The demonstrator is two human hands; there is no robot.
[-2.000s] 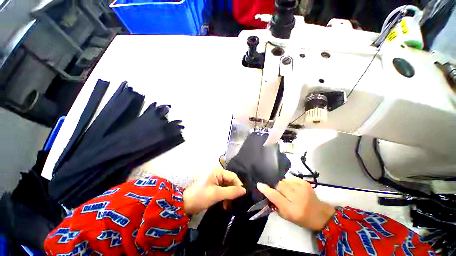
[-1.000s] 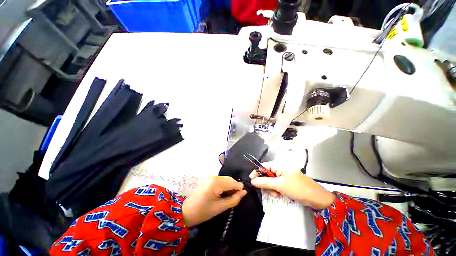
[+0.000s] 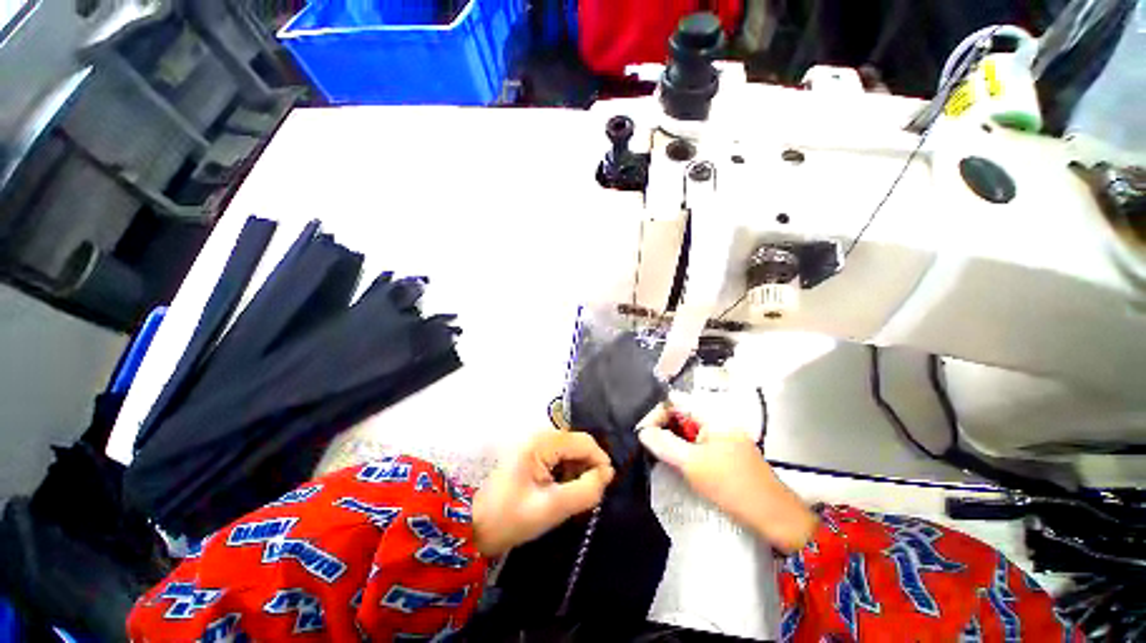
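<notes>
A black fabric panel (image 3: 616,553) lies in front of the needle area, its rounded end close to the presser foot. A light toothed zipper line (image 3: 583,553) runs down it below my left hand. My left hand (image 3: 543,487) pinches the zipper at its upper end, thumb and forefinger together. My right hand (image 3: 719,471) is at the panel's right edge and holds a small red-handled tool (image 3: 682,425), mostly hidden by the fingers. The white sewing machine (image 3: 855,214) stands above and to the right.
A fanned pile of black strips (image 3: 302,364) lies on the left of the white table (image 3: 503,189). A blue crate (image 3: 390,57) is behind. Glossy black pieces (image 3: 1081,534) lie at the right edge. Black cord hangs under the machine arm. Something red is behind the machine.
The red-handled tool came into sight in my right hand; its blades, visible a second ago, no longer show clearly. The panel's upper end has shifted and folded slightly. The view has tilted a little.
</notes>
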